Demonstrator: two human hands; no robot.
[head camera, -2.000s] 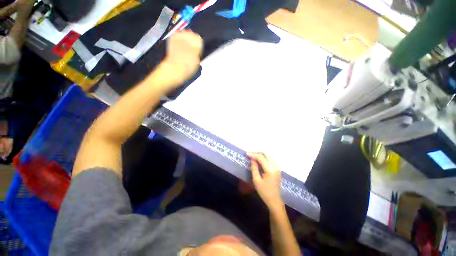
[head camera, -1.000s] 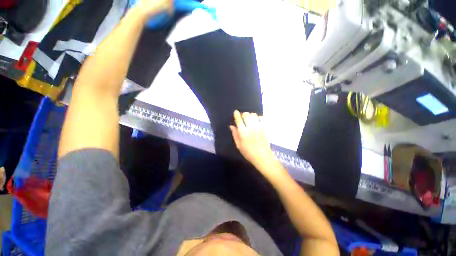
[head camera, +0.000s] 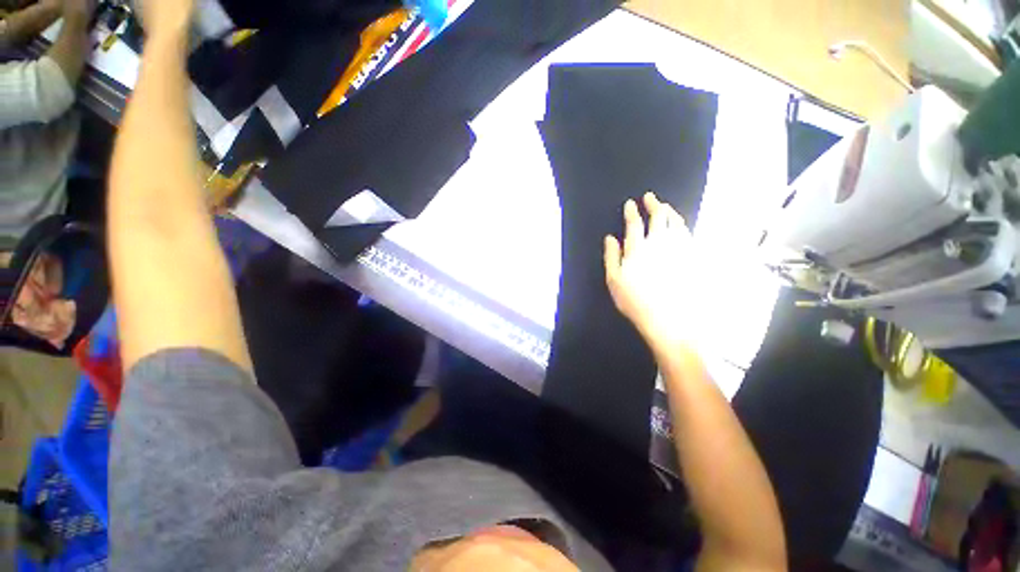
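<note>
A long black fabric panel (head camera: 610, 145) lies flat on the white table (head camera: 503, 190) and hangs over its front edge. My right hand (head camera: 649, 251) rests on the panel with its fingers spread, palm down. My left arm reaches to the upper left. My left hand (head camera: 168, 11) is at the top edge of the picture, mostly cut off, and what it holds cannot be seen. A pile of black pieces (head camera: 392, 140) lies left of the panel, one with a turned grey-white corner (head camera: 364, 210).
The sewing machine head (head camera: 895, 201) stands at the right, with yellow looped handles (head camera: 912, 363) beside it. A rounded black piece (head camera: 817, 425) lies below the needle area. Another person's sleeve (head camera: 34, 89) shows at far left. A ruler strip (head camera: 447, 296) runs along the front edge.
The white area was bare of the panel two seconds ago; the black panel now lies there, farther right than one second ago. My left hand has moved from the blue item to the upper left.
</note>
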